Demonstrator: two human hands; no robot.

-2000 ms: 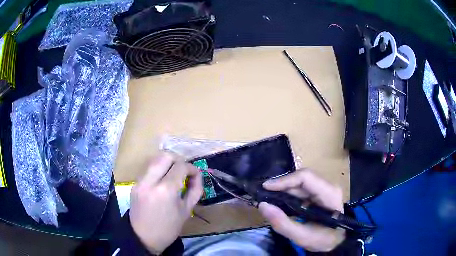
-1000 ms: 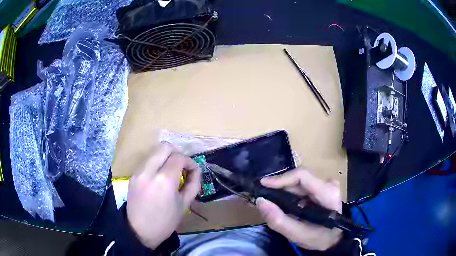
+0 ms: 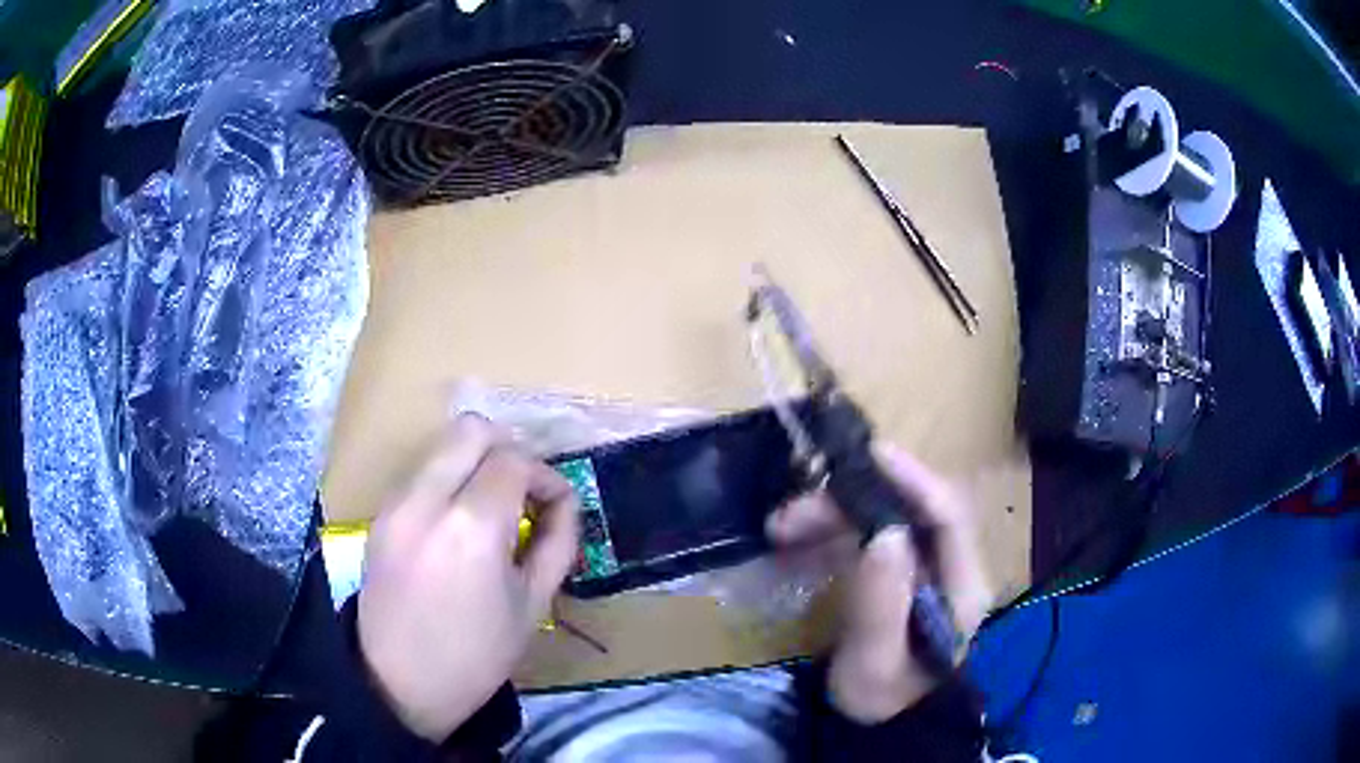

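Observation:
My right hand [image 3: 895, 581] holds the soldering iron [image 3: 843, 432], blurred, its tip pointing up and away over the mat, clear of the board. The black device housing [image 3: 701, 499] lies slanted on the mat, its right end partly behind my right hand and the iron. The green circuit board [image 3: 586, 519] is at its left end. My left hand [image 3: 463, 574] is beside the board with fingers pinched; a bit of yellow shows at the fingertips, and what they grip is mostly hidden. A clear plastic sleeve [image 3: 574, 418] lies under the device.
Tweezers [image 3: 907, 233] lie on the cardboard mat [image 3: 671, 283] at upper right. The fan [image 3: 492, 131] is at upper left. Bubble-wrap bags [image 3: 224, 328] are heaped at left. The black unit [image 3: 1141, 336] with a white solder spool [image 3: 1146, 139] is at right. Yellow-striped stacks [image 3: 21, 157] are at far left.
The soldering iron has lifted off the circuit board and swung upward, its tip now over the middle of the mat. My left hand stays beside the board.

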